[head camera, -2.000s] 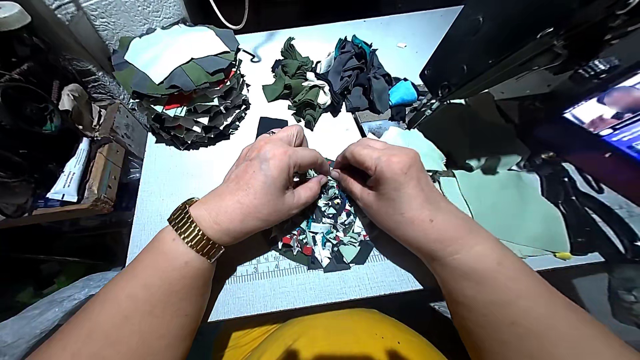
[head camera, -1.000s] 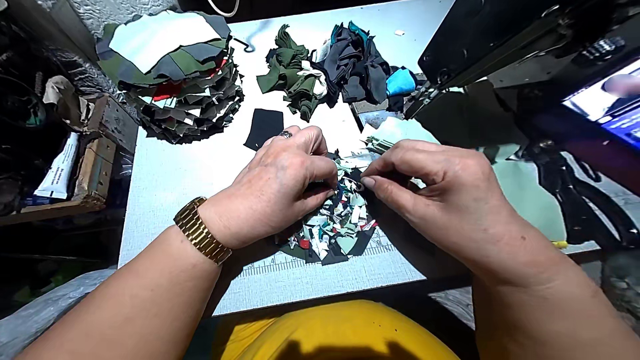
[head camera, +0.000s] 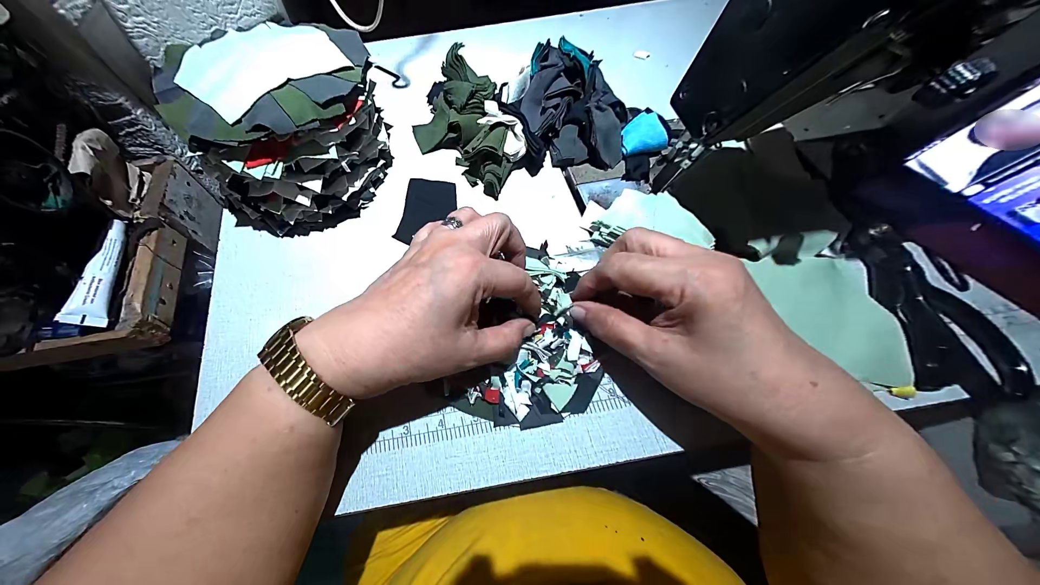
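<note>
My left hand (head camera: 439, 301), with a ring and a gold-coloured wristwatch (head camera: 305, 372), rests on a round fabric piece heaped with small multicoloured cloth snips (head camera: 561, 366). Its thumb and index fingertip are close together among the snips. My right hand (head camera: 674, 309) is at the other side of the same heap, thumb and index finger nearly meeting over a pale green snip. Whether either hand pinches a snip is too small to tell. Under the round piece lies a printed ruler scale (head camera: 431, 426). A dark fabric patch (head camera: 428, 207) lies just beyond my left hand.
A stack of round patchwork pieces (head camera: 276, 106) stands at the back left. Green (head camera: 467, 114) and dark grey cloth pieces (head camera: 569, 106) lie at the back. A sewing machine (head camera: 772, 65) is at the right, beside pale green fabric (head camera: 829, 317) and black-handled scissors (head camera: 967, 333). A wooden box (head camera: 154, 276) holds a tube.
My fingertips have shifted over the heap, and my right hand has moved away from my left since the earliest frame. The dark patch beyond my left hand shows more fully now.
</note>
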